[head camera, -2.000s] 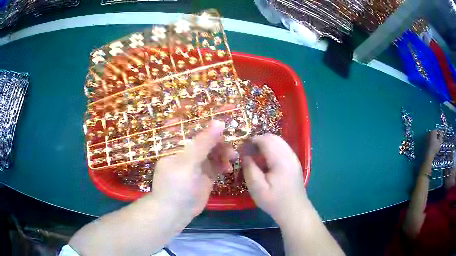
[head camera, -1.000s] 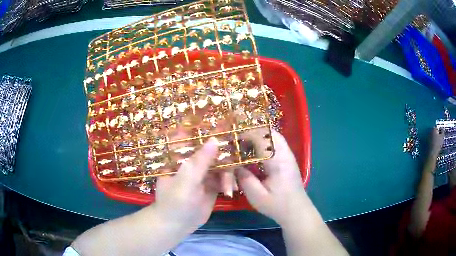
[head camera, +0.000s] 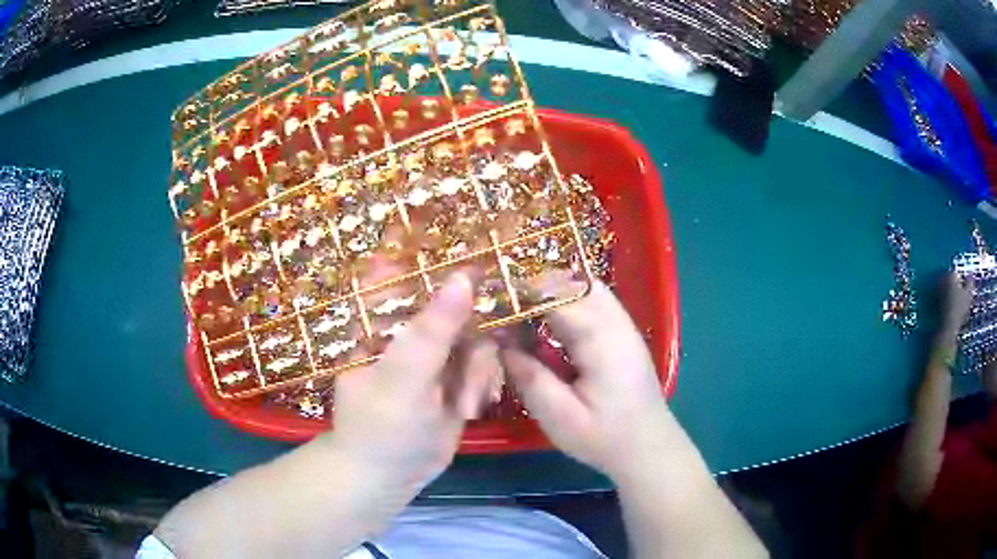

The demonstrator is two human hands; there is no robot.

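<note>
A gold sprue frame (head camera: 361,202) with rows of small shiny pieces is held tilted above the red plastic basin (head camera: 645,257). My left hand (head camera: 410,371) grips its near edge, thumb on top, other fingers partly seen behind the lattice. My right hand (head camera: 585,377) is at the frame's near right corner, fingers bent and slightly blurred; whether they hold a piece is hidden. Loose glittering parts (head camera: 585,218) lie in the basin under the frame.
Silver sprue frames (head camera: 27,262) lie at left. Stacked frames (head camera: 689,27) are at the far side, near a grey post (head camera: 847,66) and black object (head camera: 743,109). A blue tray (head camera: 929,131), small loose-part pile (head camera: 899,278) and another person's arm (head camera: 929,404) are at right.
The gold frame swung and tilted over the basin, first lower, then up and right, now slightly back left. Both hands stayed near its near edge, fingers shifting.
</note>
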